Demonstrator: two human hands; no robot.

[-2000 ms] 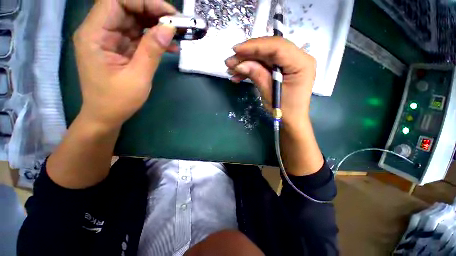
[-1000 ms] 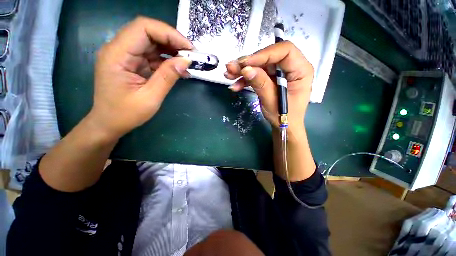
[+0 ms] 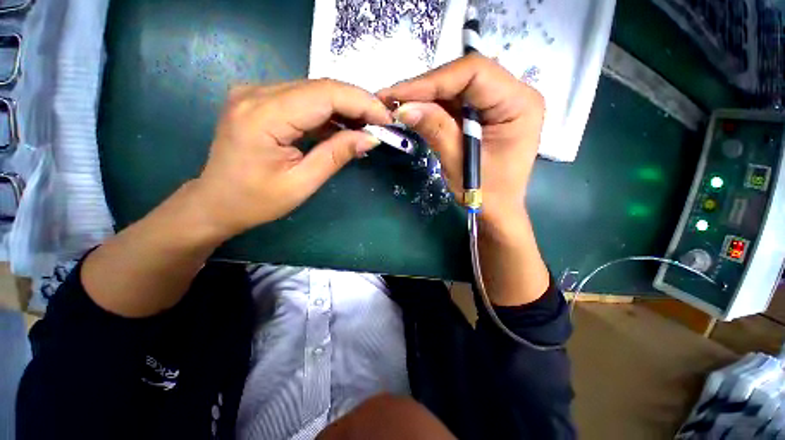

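My left hand (image 3: 280, 150) pinches a small shiny metal frame (image 3: 392, 137), seen edge-on with a dark hole near its right end. My right hand (image 3: 482, 120) holds a black pick-up pen (image 3: 472, 163) with white bands, upright between its fingers and pointing away from me. Its thumb and index finger meet at the frame's upper edge, with a tiny light bit between them, too small to name. A clear tube (image 3: 475, 258) runs from the pen's brass and blue rear end. Tiny pale parts (image 3: 422, 196) lie on the green mat below the hands.
A white divided tray (image 3: 370, 76) at the far side holds a dense dark-silver pile at left and sparse bits at right. Frame trays (image 3: 60, 137) stand at the left. A controller box (image 3: 723, 206) with green and red lights stands at the right. The tube arcs to it.
My left hand has moved right and a little down with the frame, now tilted and meeting my right fingertips. My right hand stays near the same place with the pen.
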